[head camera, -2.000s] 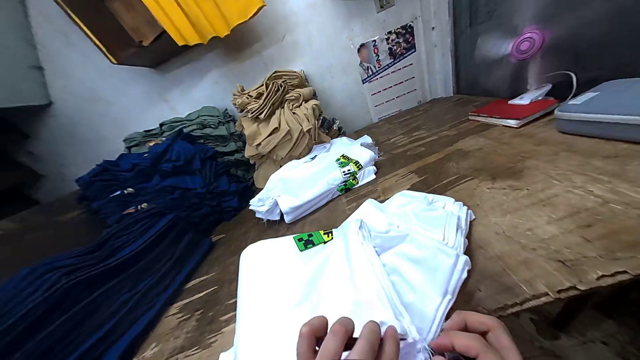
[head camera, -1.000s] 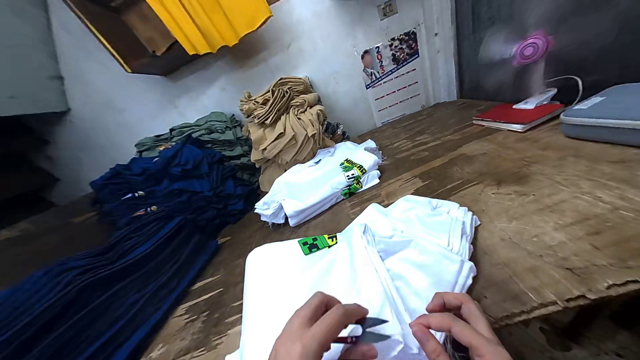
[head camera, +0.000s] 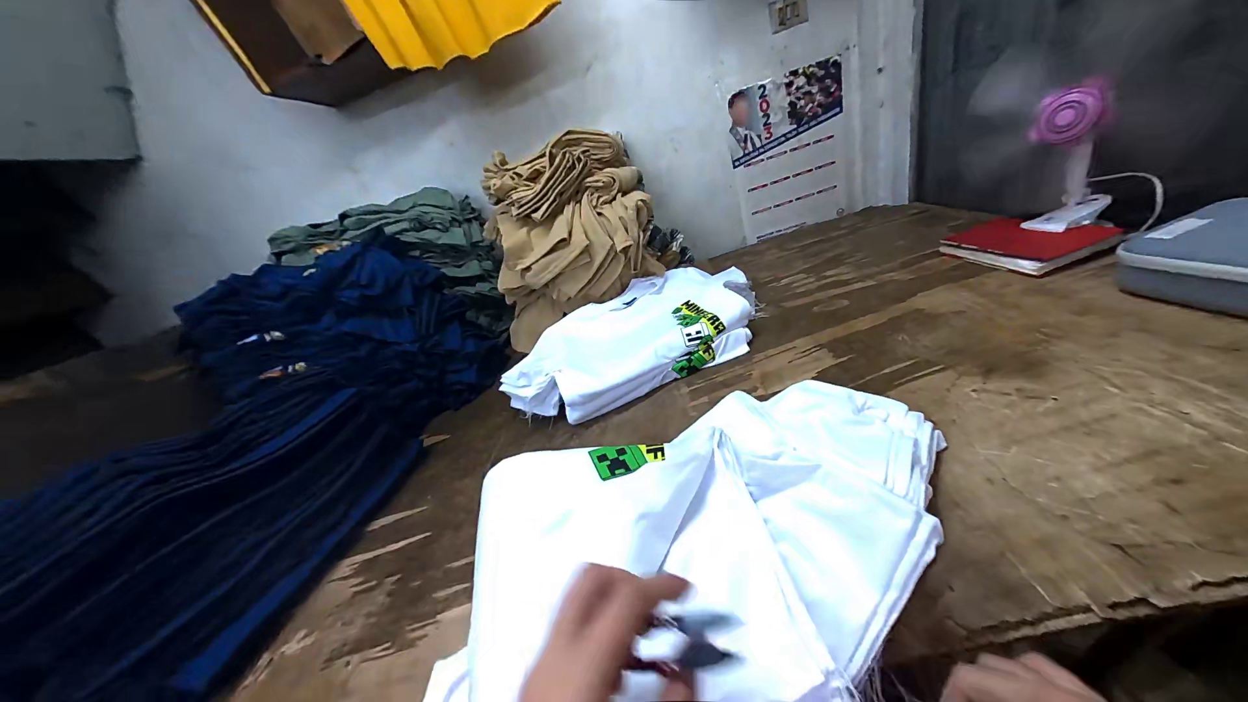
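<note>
In my left hand (head camera: 609, 629), blurred, is a pair of small thread snips (head camera: 692, 639), their blades pointing right and parted, over the stack of white shirts (head camera: 682, 546). These shirts bear a green and yellow print at the upper left, and loose threads hang at their lower edge. My right hand (head camera: 1019, 678) is at the bottom edge, right of the stack and largely cut off; whether it holds anything is not visible. Behind lies another pile of folded white printed shirts (head camera: 634, 341).
Dark blue garments (head camera: 331, 322) lie left, with green garments (head camera: 409, 224) and a tan cloth pile (head camera: 575, 224) behind. On the wooden table (head camera: 1072, 409) at right are a red book (head camera: 1024, 244), a pink fan (head camera: 1072, 117) on it, and a grey case (head camera: 1189, 258). The table's rough front edge is lower right.
Since one second ago my right hand has moved away from the snips and off the shirts, down to the right. The snips became visible in my left hand between the two earlier frames.
</note>
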